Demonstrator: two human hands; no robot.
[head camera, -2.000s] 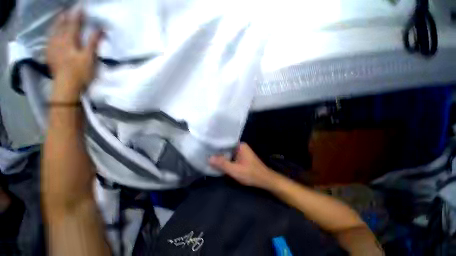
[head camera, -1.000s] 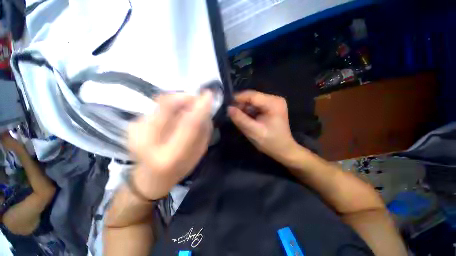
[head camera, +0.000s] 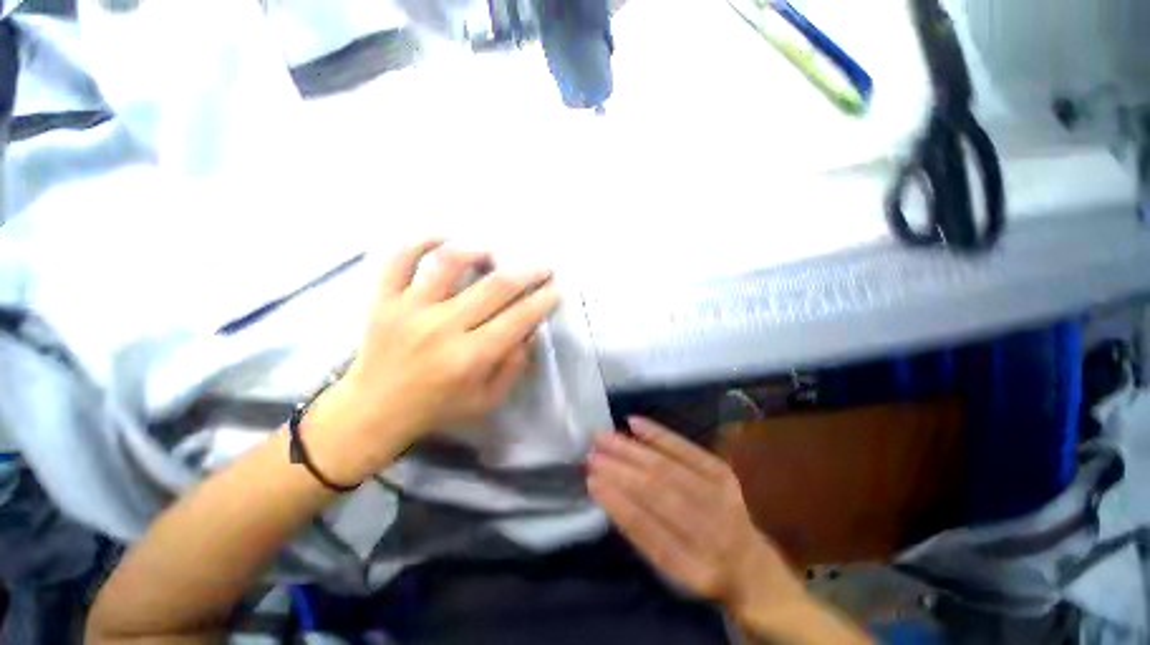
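Note:
The light grey garment (head camera: 151, 239) with dark grey panels lies bunched over the left of the white table (head camera: 744, 239) and hangs over its front edge. My left hand (head camera: 460, 334) is on the cloth near the front edge, fingers curled onto it. My right hand (head camera: 675, 504) is lower and further right, below the table edge, with its fingers together on the cloth's right edge; its thumb is hidden. A straight cloth edge runs between the hands. The grey-blue attachment (head camera: 578, 57) of the sewing machine stands above the table at the top, away from both hands.
Black shears (head camera: 948, 183) lie at the table's right, beside a yellow-green and blue tool (head camera: 813, 57). A printed scale (head camera: 807, 290) runs along the front edge. A brown panel (head camera: 845, 479) is below the table. Grey and white cloth (head camera: 1022, 542) lies at lower right.
The view has shifted, bringing the shears and machine attachment in. The dark strip that was upright between my hands no longer shows there; a pale cloth edge does. My hands are further apart.

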